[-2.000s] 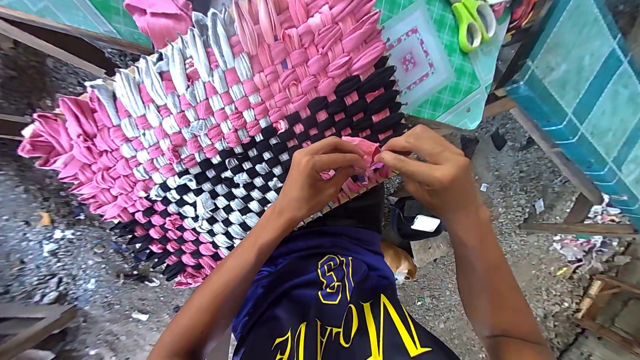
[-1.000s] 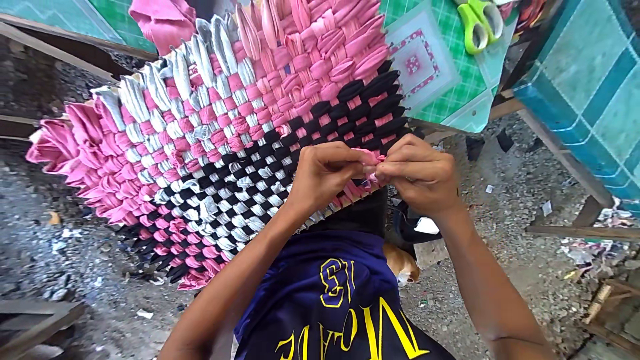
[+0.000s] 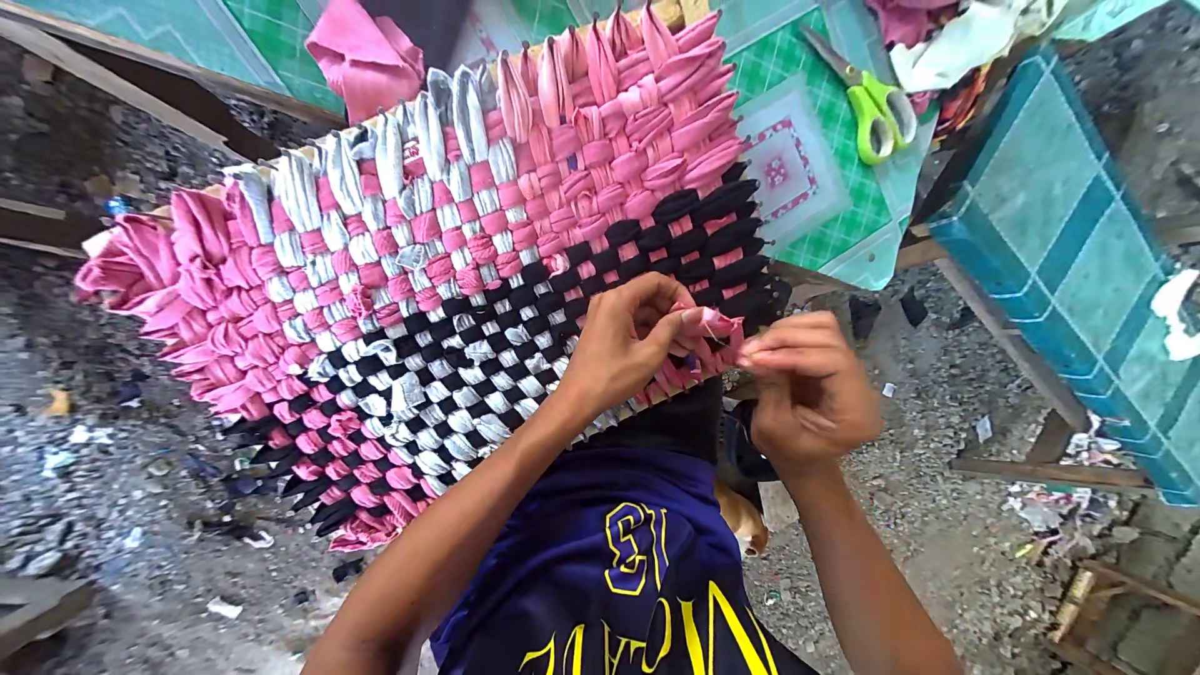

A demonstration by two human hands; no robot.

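Note:
A woven rag mat (image 3: 469,272) of pink, black and whitish fabric loops is stretched over a wooden frame with nails along its edge, tilted across my lap. At its near right corner, my left hand (image 3: 637,337) pinches a pink fabric strip (image 3: 717,323) between thumb and fingers. Just to the right, my right hand (image 3: 811,384) has its thumb and fingertips closed on the other end of the same strip. The strip's far side and the loops under my fingers are partly hidden.
Green-handled scissors (image 3: 877,117) lie on the green-patterned table cover (image 3: 844,206) beyond the mat. A pink cloth (image 3: 364,58) rests past the far edge. At right stands a teal-covered bench (image 3: 1059,262). A brown-and-white animal (image 3: 741,520) is partly visible by my lap, above ground littered with scraps.
My right hand has moved slightly right, away from my left; the two were close together a second ago. Pink fabric now shows stretched between them.

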